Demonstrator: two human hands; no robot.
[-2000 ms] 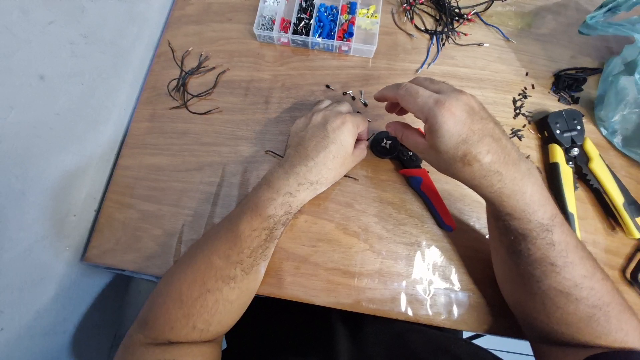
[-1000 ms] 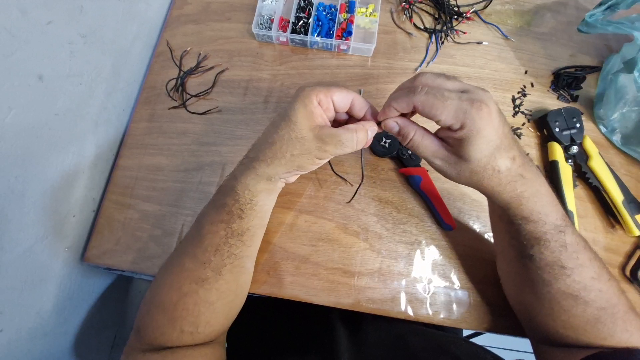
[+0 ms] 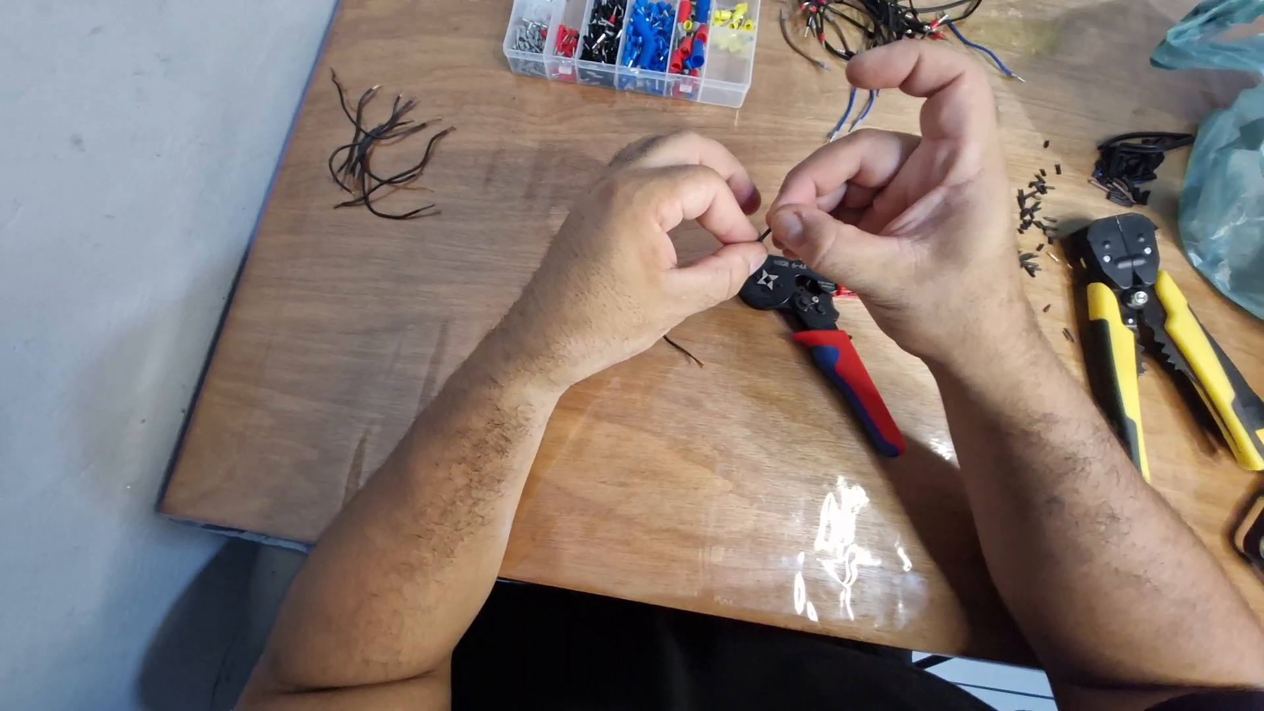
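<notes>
A thin black wire (image 3: pixel 764 235) runs between my fingertips. My left hand (image 3: pixel 657 237) pinches it between thumb and index finger, and the wire's other end (image 3: pixel 683 351) shows below that palm. Thumb and index finger of my right hand (image 3: pixel 889 188) close on the wire's near end, whose tip they hide; the other fingers are curled or raised. Just beneath both hands lies a crimping tool (image 3: pixel 854 385) with red and blue handles and a black head, partly covered by the right hand.
A clear compartment box (image 3: pixel 726 92) of wire terminals stands at the back. Black wires (image 3: pixel 370 158) lie at left, a wire bundle (image 3: pixel 879 25) at back right. Yellow-and-black wire strippers (image 3: pixel 1136 296), black scraps (image 3: pixel 1032 207), short black pieces (image 3: pixel 1126 163) and a bluish plastic bag (image 3: pixel 1229 197) are at right.
Both hands were low over the table near small terminals two seconds ago; they then came together with wire ends hanging below. The right hand's fingers have since spread upward.
</notes>
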